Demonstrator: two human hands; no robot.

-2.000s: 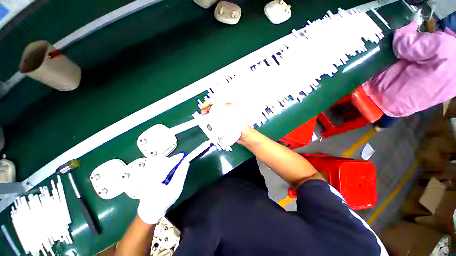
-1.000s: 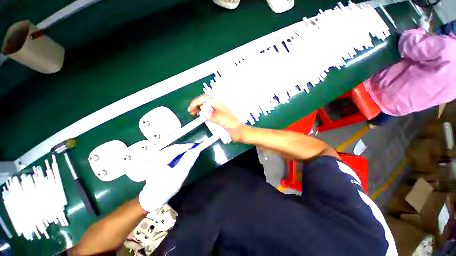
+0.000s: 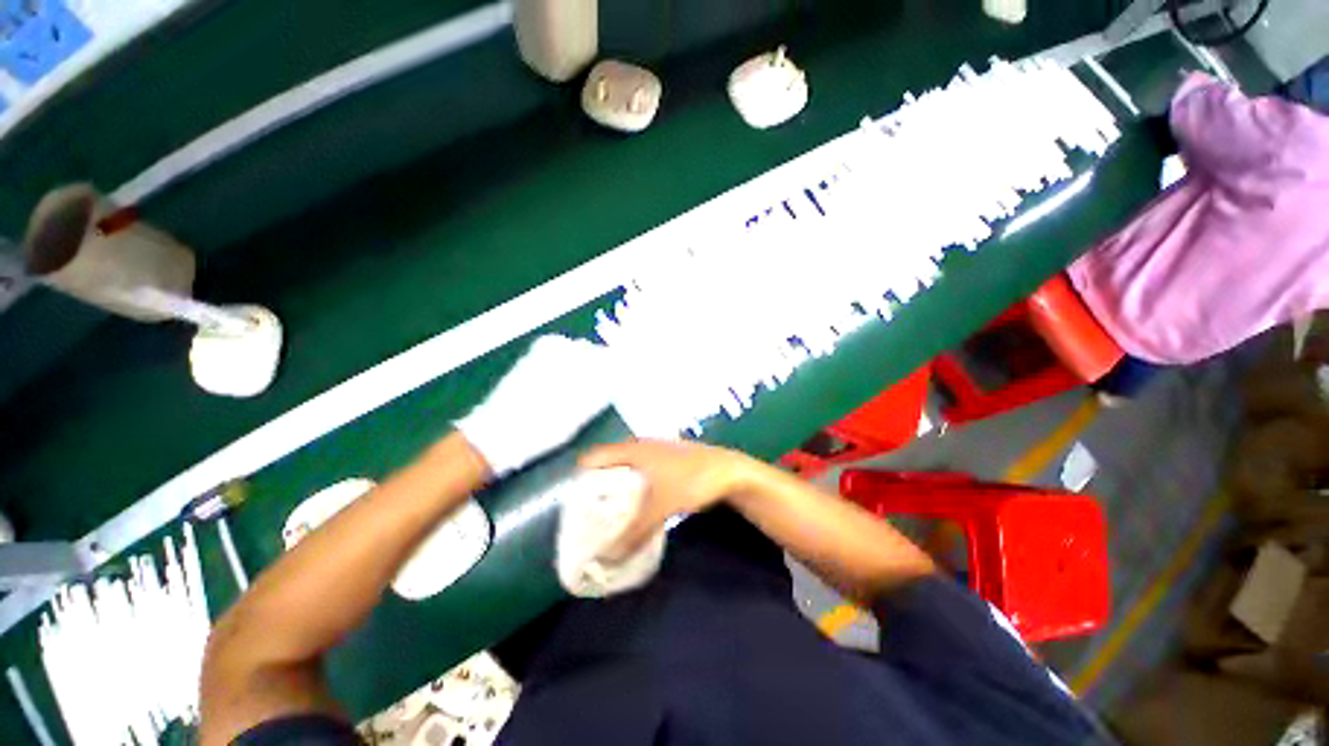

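My right hand (image 3: 673, 484), bare, holds a cream moulded part (image 3: 601, 534) near the bench's front edge. My left hand (image 3: 539, 404), in a white glove, is at the left end of the large row of white tubes (image 3: 816, 248). Its fingers merge with the bright tubes, so I cannot tell if it grips one. No blue tool shows. Two cream parts (image 3: 445, 557) lie on the near green strip, partly behind my left forearm. A cream part with white tubes sticking out (image 3: 236, 353) lies on the far strip.
A beige housing (image 3: 114, 262) is at the far left, another at the top. Cream parts (image 3: 622, 96) lie on the far strip. A smaller tube pile (image 3: 128, 641) and a hammer (image 3: 219, 501) are lower left. Red stools (image 3: 1038, 554) and a person in pink (image 3: 1210, 233) are right.
My left hand has moved from the cream parts to the tube row. My right hand has come nearer my body and now holds a cream part. A part with tubes has appeared on the far strip.
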